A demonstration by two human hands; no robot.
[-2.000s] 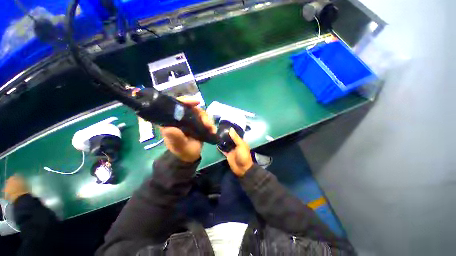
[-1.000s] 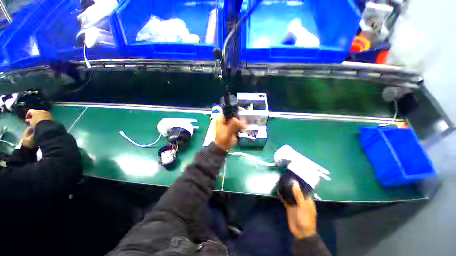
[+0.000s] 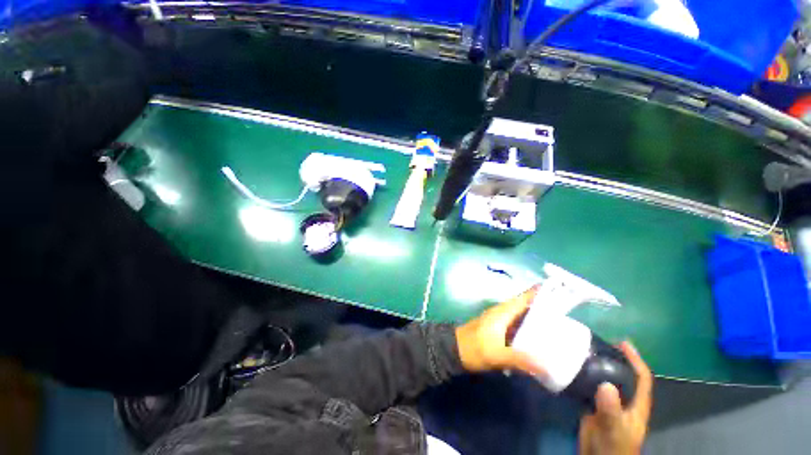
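Observation:
A camera unit is held over the bench's front edge. My left hand (image 3: 498,336) grips its white body (image 3: 553,345). My right hand (image 3: 622,413) holds its black rounded housing (image 3: 606,371), with a finger and the thumb around it. A white bracket (image 3: 582,289) extends from the body towards the bench. The electric screwdriver (image 3: 462,174) hangs tilted from its cord, out of my hands, beside the grey-white screw feeder (image 3: 507,182).
Another camera unit (image 3: 342,182), with its black housing open, lies left on the green bench (image 3: 373,275). A glue tube (image 3: 413,191) lies beside the screwdriver. A blue tray (image 3: 756,298) stands at right. A person's dark sleeve (image 3: 116,267) fills the left side.
My left hand has let go of the screwdriver and taken hold of the camera's white body. The camera has been lifted and turned, with my right hand still on its black housing.

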